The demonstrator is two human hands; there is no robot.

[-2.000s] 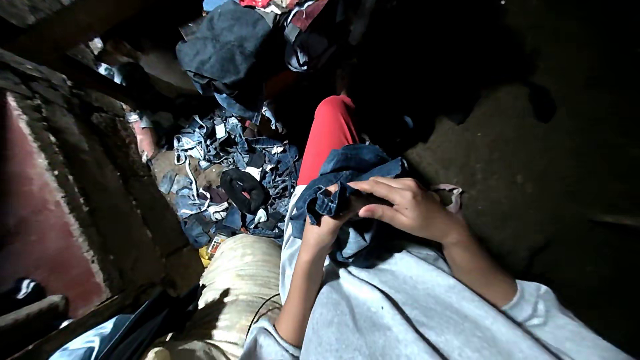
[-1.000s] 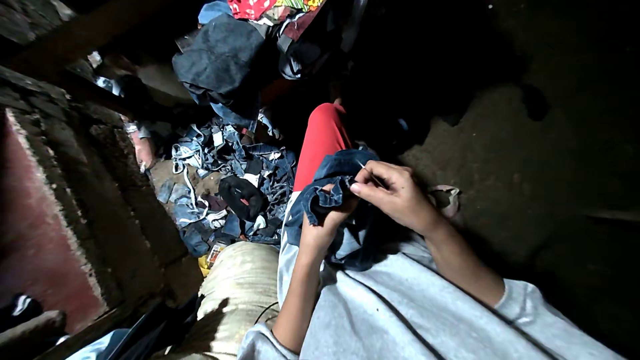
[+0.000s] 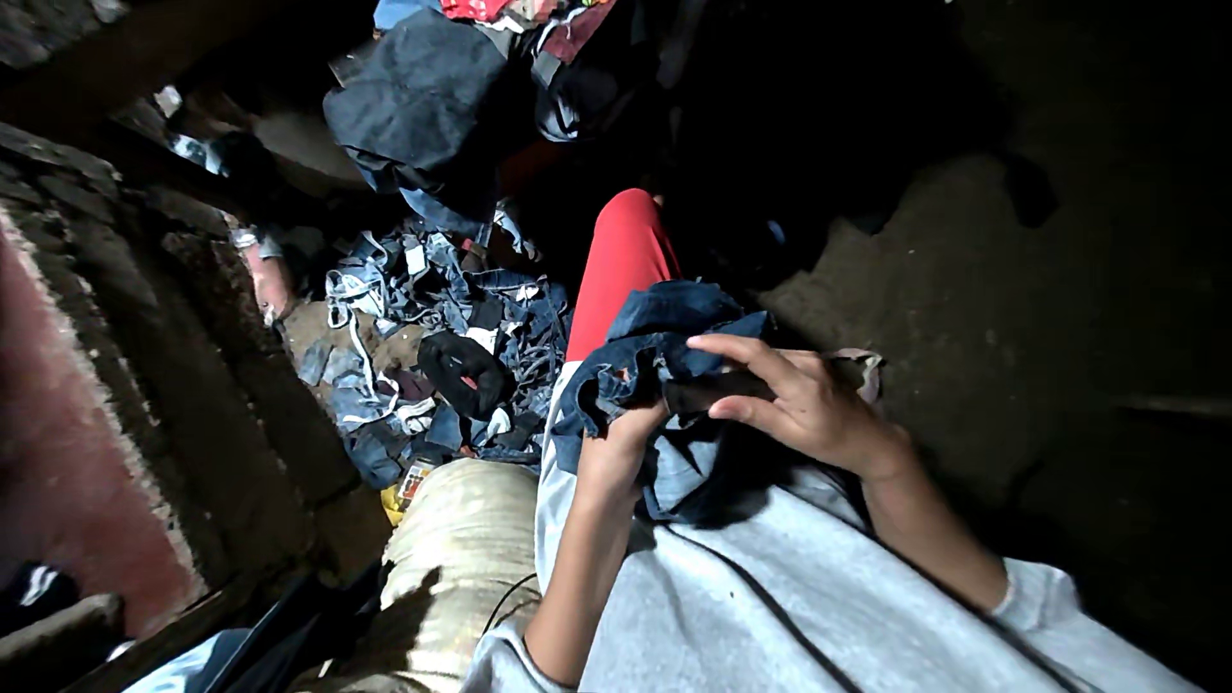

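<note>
A crumpled piece of dark blue denim (image 3: 674,313) lies bunched over my lap, against the red-covered knee (image 3: 630,236). My left hand (image 3: 630,433) grips it from below, and its fingers are mostly hidden under a frayed, folded edge. My right hand (image 3: 794,399) is at the right side of the denim, thumb and forefinger apart, the forefinger tip at the cloth's upper fold. Dark material lies between those fingers; whether the right hand holds it is not clear. No tool can be made out in either hand.
Denim scraps and pale strips (image 3: 520,327) cover the ground at left, with a black cloth piece (image 3: 467,375) among them. A pale, wrapped bulky roll (image 3: 467,529) stands beside my leg. Dark fabric (image 3: 423,91) is heaped beyond. A rough wall edge (image 3: 106,414) runs along the left.
My right thumb and forefinger, pinched together at the denim a second ago, are now spread apart. My left hand stays under the bunched cloth.
</note>
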